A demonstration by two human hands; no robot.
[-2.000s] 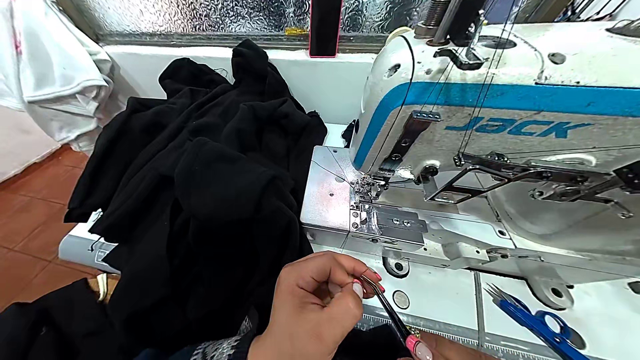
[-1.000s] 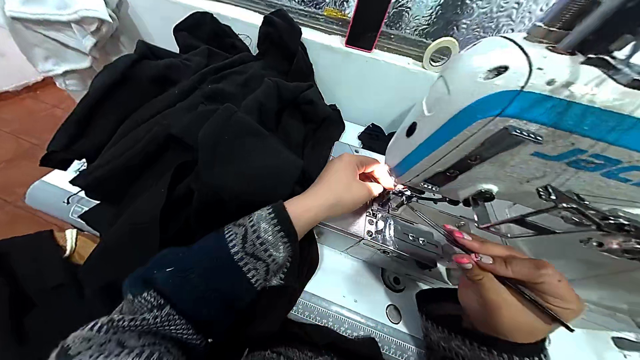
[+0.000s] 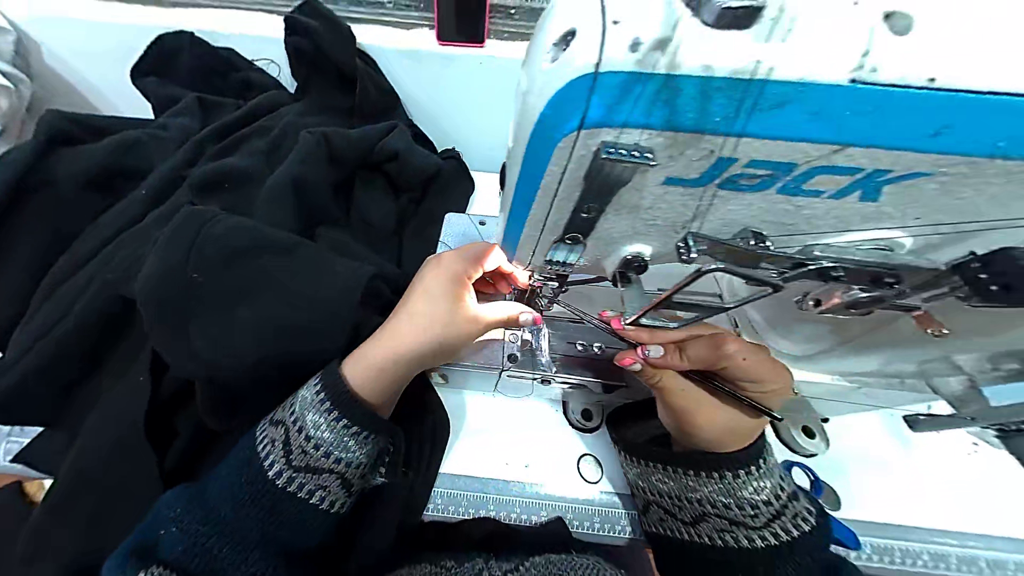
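At the needle area of a Jack industrial sewing machine point(image 3: 720, 176), my left hand point(image 3: 456, 304) has its fingertips just left of the presser foot and needle clamp; whether they pinch a thread cannot be made out. My right hand point(image 3: 704, 376) holds dark metal tweezers point(image 3: 724, 390), whose tips point up and left into the needle area, close to my left fingertips. Dark threads run down the machine's front. Below the needle lies the metal needle plate point(image 3: 584, 347). A black fabric garment point(image 3: 240, 216) is heaped beside my left forearm.
A looper-side metal guard frame point(image 3: 704, 296) juts out above my right hand. A ruler strip point(image 3: 528, 506) runs along the front table edge. Blue-handled thread snips point(image 3: 832, 512) lie partly behind my right sleeve. A phone-like object with a red edge point(image 3: 462, 22) stands at the back.
Two seconds ago my left hand was in front of the machine by the tweezers' tips; it has since moved up to the needle area. The tweezers have moved up there too. The view has shifted closer.
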